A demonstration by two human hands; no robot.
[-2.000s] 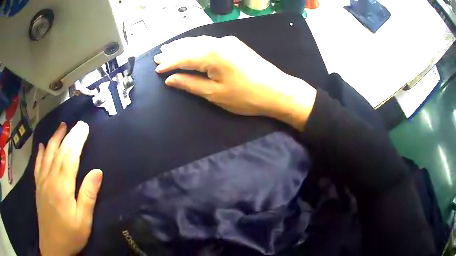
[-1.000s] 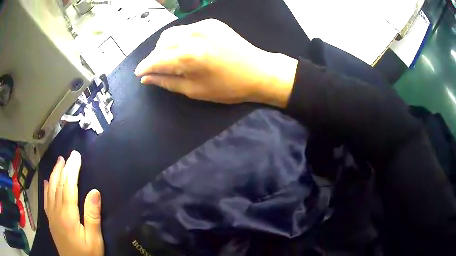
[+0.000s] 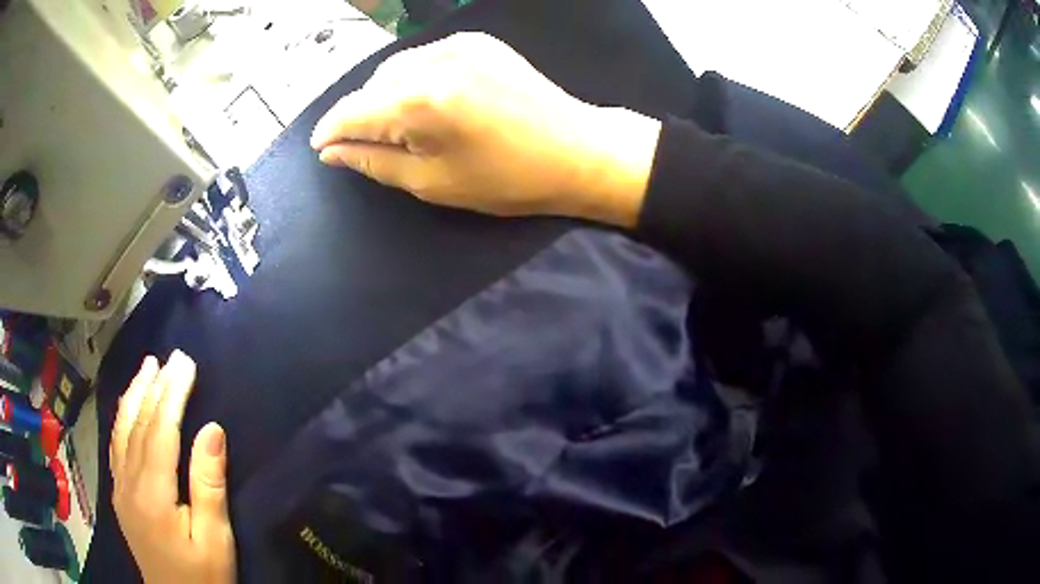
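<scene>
A navy-black garment (image 3: 342, 262) lies on the machine table, with shiny navy lining (image 3: 513, 388) and a gold-lettered label (image 3: 331, 552) nearer me. Its curved edge runs beside the silver presser foot (image 3: 226, 253). My left hand (image 3: 171, 479) lies on the cloth at lower left, fingers extended, thumb apart. My right hand (image 3: 479, 131) rests on the cloth right of the foot, thumb and fingertips together near the edge; whether cloth is pinched between them is hard to tell.
The cream-grey machine head (image 3: 91, 160) is at upper left. A flat metal plate (image 3: 268, 108) lies behind the foot. Small red, blue and dark items (image 3: 40, 434) sit at the left. White table surface (image 3: 787, 51) and green floor (image 3: 981, 171) show at upper right.
The view has turned and moved, shifting the machine head left. My right hand's fingers have drawn together and sit closer to the garment edge. My left hand remains flat at lower left.
</scene>
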